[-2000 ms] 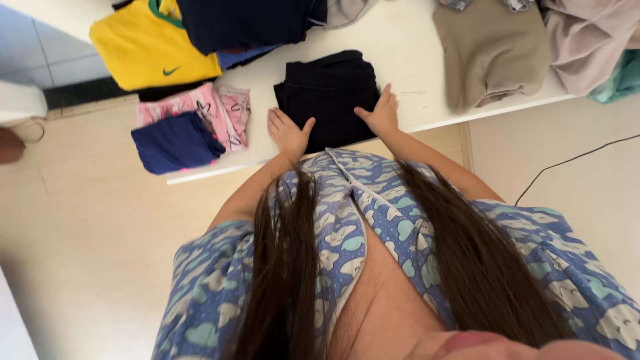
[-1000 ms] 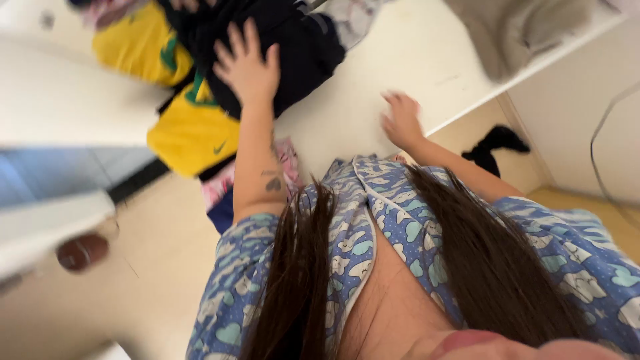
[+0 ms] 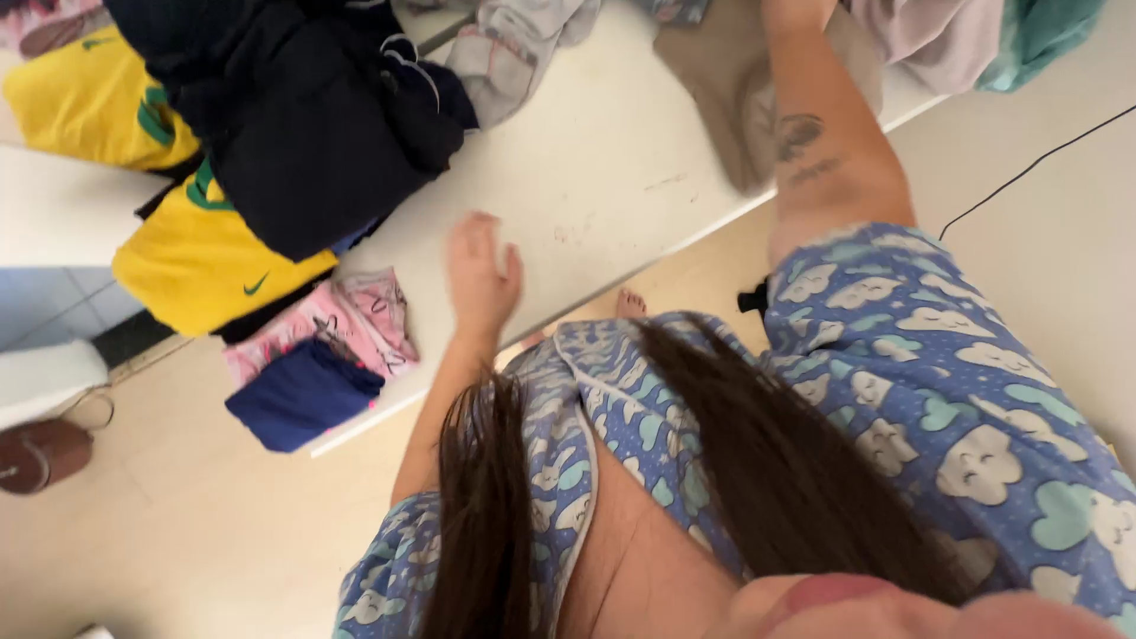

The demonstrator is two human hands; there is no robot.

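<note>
My left hand (image 3: 482, 277), blurred, is over the front part of the white table (image 3: 612, 133), fingers raised and nothing in it. To its upper left, a black folded garment (image 3: 328, 133) lies on the pile of dark clothes, beside yellow shirts (image 3: 209, 266) with green trim. Nearer the table's edge are pink patterned cloth (image 3: 368, 324) and a folded navy garment (image 3: 306, 395). My right arm reaches over a taupe garment (image 3: 710, 80) at the top right; my right hand (image 3: 797, 12) is mostly cut off by the top edge, so its fingers are hidden.
Grey cloth (image 3: 506, 58) lies at the top centre. Pale pink cloth (image 3: 941, 35) and teal cloth (image 3: 1047, 44) are at the upper right. A thin black cable (image 3: 1038, 164) runs down the right side. A black item (image 3: 753, 299) lies near my right sleeve.
The black garment, between both hands on the table two seconds ago, is now on the dark pile. My left hand has come away from that pile; my right arm now reaches forward over the taupe garment.
</note>
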